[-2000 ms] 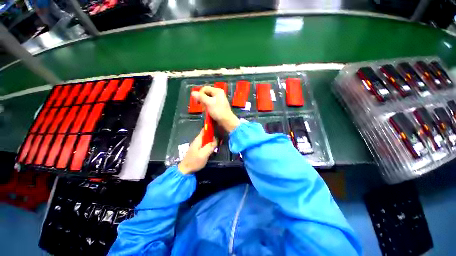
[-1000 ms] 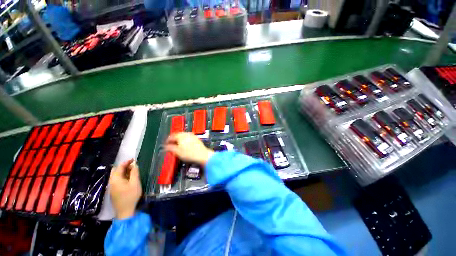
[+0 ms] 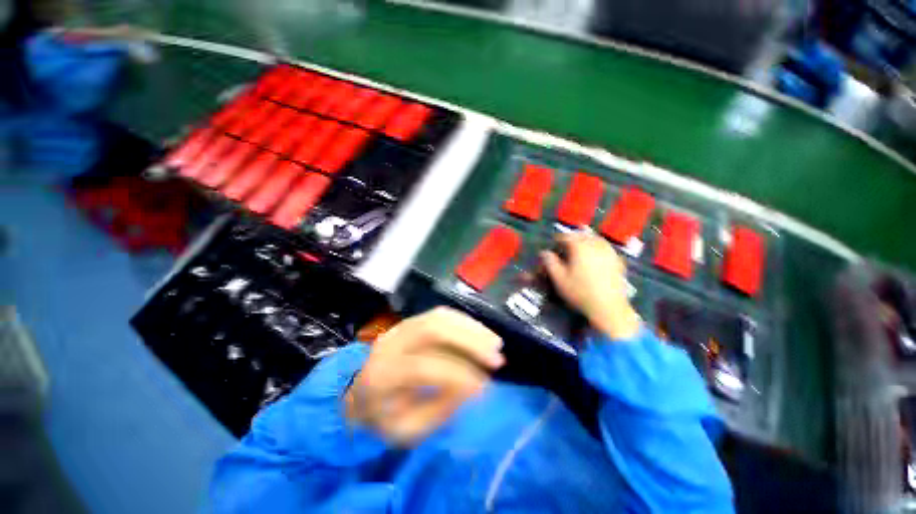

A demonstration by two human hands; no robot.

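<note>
The clear tray point(image 3: 773, 341) lies in front of me, with several red covered units point(image 3: 629, 216) in its far row and one red covered unit point(image 3: 489, 258) at the left of its near row. My right hand point(image 3: 593, 276) is over the near row, fingers down at a dark unit point(image 3: 532, 296) beside that red one; its grip is not clear. My left hand point(image 3: 422, 371) is near my body, in front of the bench edge, blurred, with fingers curled. An orange-red patch shows just behind it, and I cannot tell whether it is held.
A black tray point(image 3: 387, 171) with rows of red covers point(image 3: 291, 131) is at the left, with a white liner point(image 3: 427, 206) beside it. Another black tray point(image 3: 241, 311) is lower left. The green belt point(image 3: 562, 85) runs behind. A blurred clear stack point(image 3: 869, 371) is at right. A blue sleeve point(image 3: 70, 75) shows upper left.
The view has swung left and is blurred. My right hand has moved from the near-left red unit to the dark unit beside it. My left hand has come in close to my body.
</note>
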